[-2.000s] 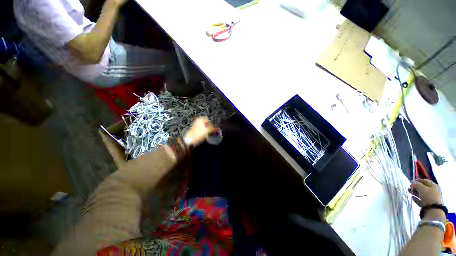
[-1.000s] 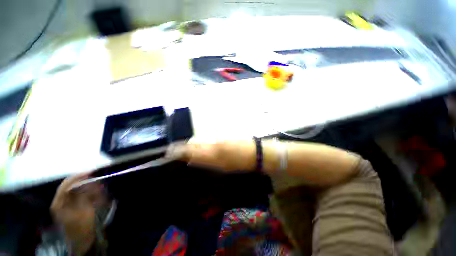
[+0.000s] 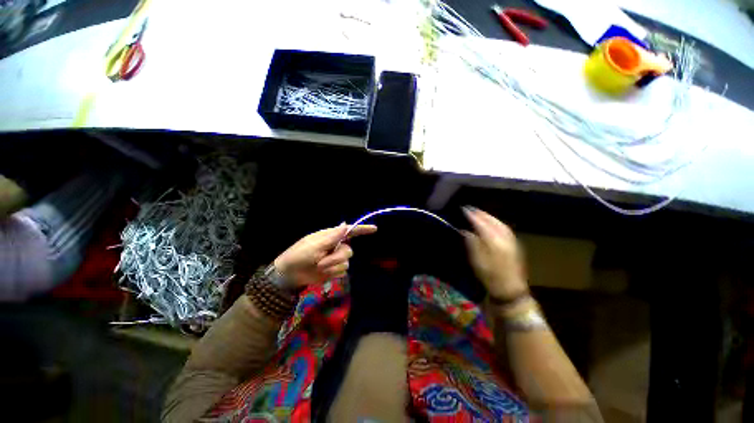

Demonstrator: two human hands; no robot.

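A thin white cable (image 3: pixel 405 210) arches between my two hands above my lap. My left hand (image 3: pixel 318 254) pinches one part of it, with the index finger pointing right. My right hand (image 3: pixel 496 252) is slightly blurred and holds the cable's other side. The black box (image 3: pixel 273 89) of short white ties (image 3: pixel 322 97) stands at the bench edge, beyond my hands. A dark smartphone (image 3: pixel 392 114) lies against its right side. Loose white cables (image 3: pixel 570 124) lie in a curved bundle on the bench at right.
A heap of finished coils (image 3: pixel 178 268) sits low at left. Scissors (image 3: pixel 126 59) lie at the bench's left. Red-handled pliers (image 3: pixel 519 23) and a yellow-orange tape roll (image 3: pixel 616 64) are at the back right. Part of another person (image 3: pixel 29 256) shows at far left.
The view has turned back from the right side of the bench. My hands have moved from the bench edge to above my lap, and the cable between them now arches upward.
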